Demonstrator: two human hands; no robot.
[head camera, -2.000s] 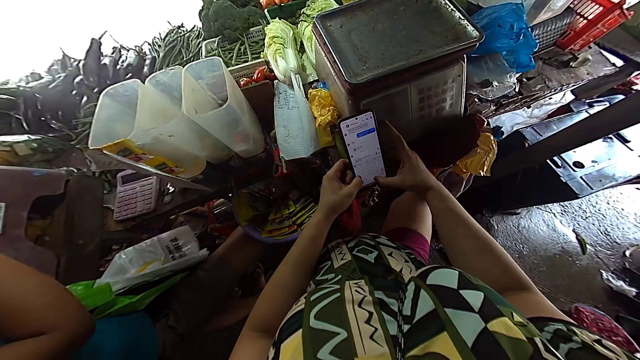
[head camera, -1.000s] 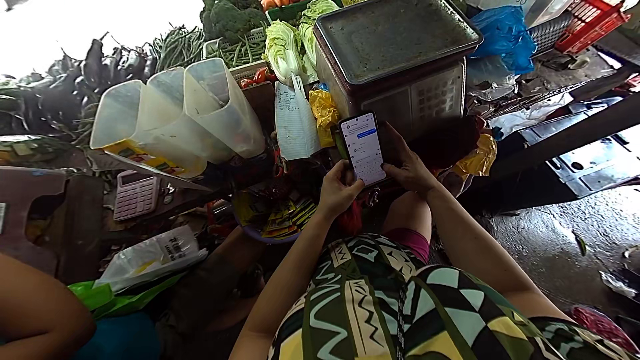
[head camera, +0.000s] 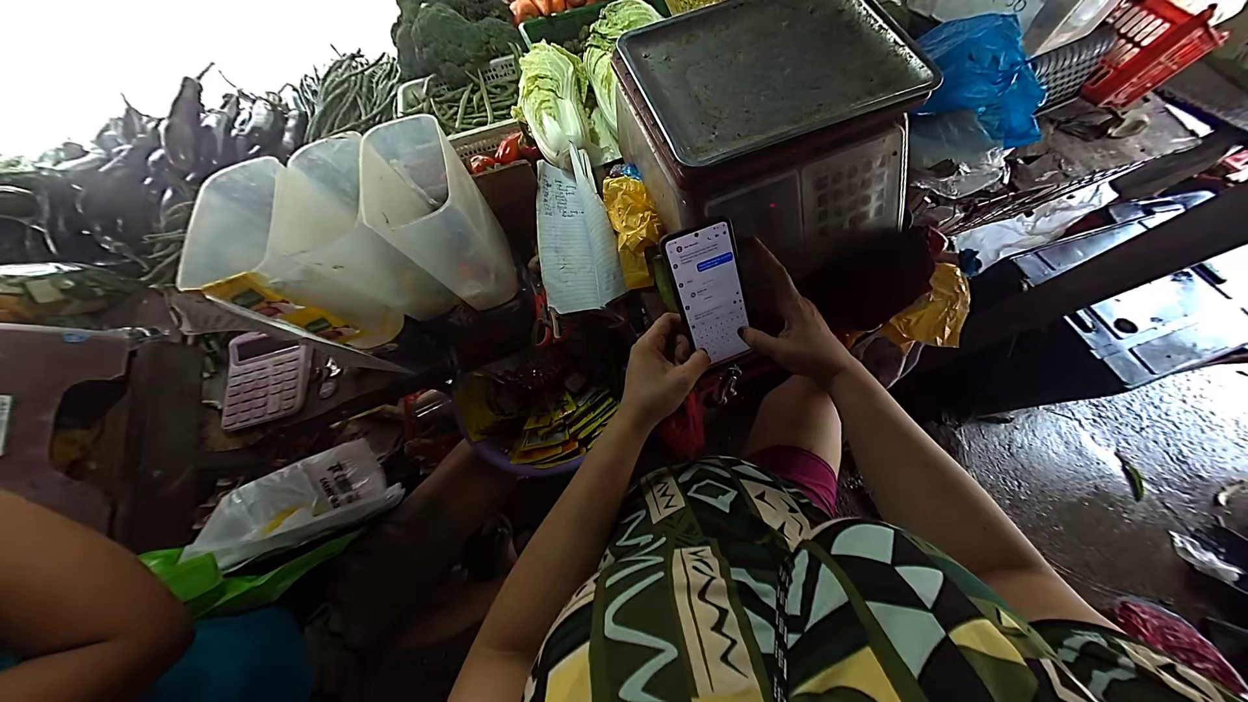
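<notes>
A smartphone (head camera: 706, 288) with a lit screen, showing a chat and an on-screen keyboard, is held upright between my two hands. My left hand (head camera: 663, 372) grips its lower left side, the thumb at the bottom edge of the screen. On the right side, my right hand (head camera: 795, 327) supports it, with the thumb over the keyboard and the index finger stretched up along the edge. Just behind the phone stands a weighing scale (head camera: 780, 78) with a metal tray. A yellow plastic bag (head camera: 632, 219) and a written-on sheet of lined paper (head camera: 577, 239) hang left of the phone.
Clear plastic containers (head camera: 429, 214), a pink calculator (head camera: 265, 380) and eggplants (head camera: 185, 127) lie to the left. Napa cabbage (head camera: 554, 102) stands behind. Below is a basin (head camera: 546, 466) of yellow packets. Another person's arm (head camera: 78, 595) is at lower left. Right are a blue bag (head camera: 985, 78) and wet floor (head camera: 1063, 468).
</notes>
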